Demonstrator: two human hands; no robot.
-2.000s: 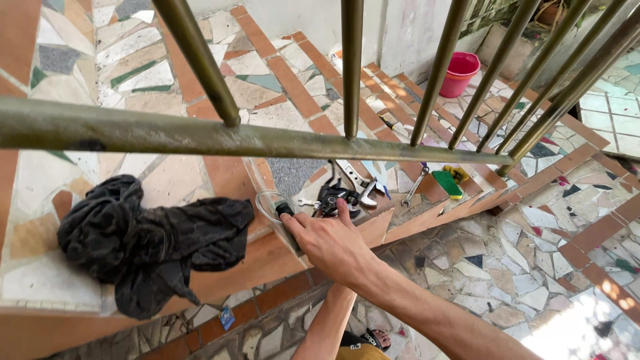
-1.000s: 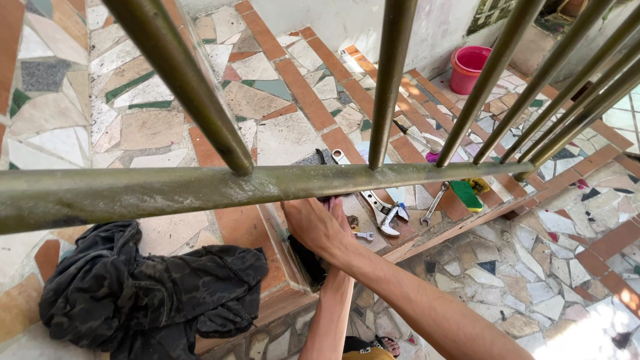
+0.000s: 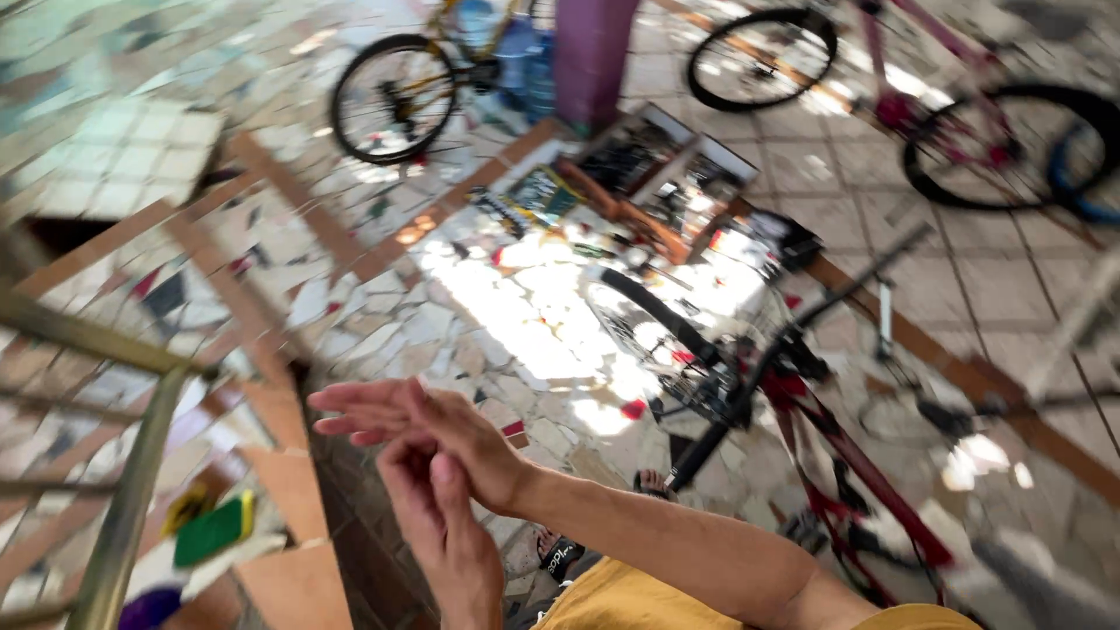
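Palm against palm, my right hand (image 3: pixel 464 442) and my left hand (image 3: pixel 446 534) meet left of the lower middle. My right hand lies on top with its fingers stretched left. My left hand is below it, thumb up, its fingers partly hidden. No object shows between them. At lower left, a green and yellow scouring sponge (image 3: pixel 213 530) rests on the tiled step beside the metal railing (image 3: pixel 131 499). To the right of my hands stands a red bicycle (image 3: pixel 862 464) with black handlebars, close to my sandalled feet (image 3: pixel 560 553).
An open toolbox (image 3: pixel 739 162) with tools sits on the mosaic floor by a purple pillar (image 3: pixel 595 61). Behind are a yellow bicycle (image 3: pixel 394 98) and a pink bicycle (image 3: pixel 962 114). The tiled step edge (image 3: pixel 293 586) runs left of my hands. Part of the floor is in glaring sun.
The view has swung far round to the bicycles. My hands have left the small parts and wrenches on the step and now touch each other. The black cloth is out of view.
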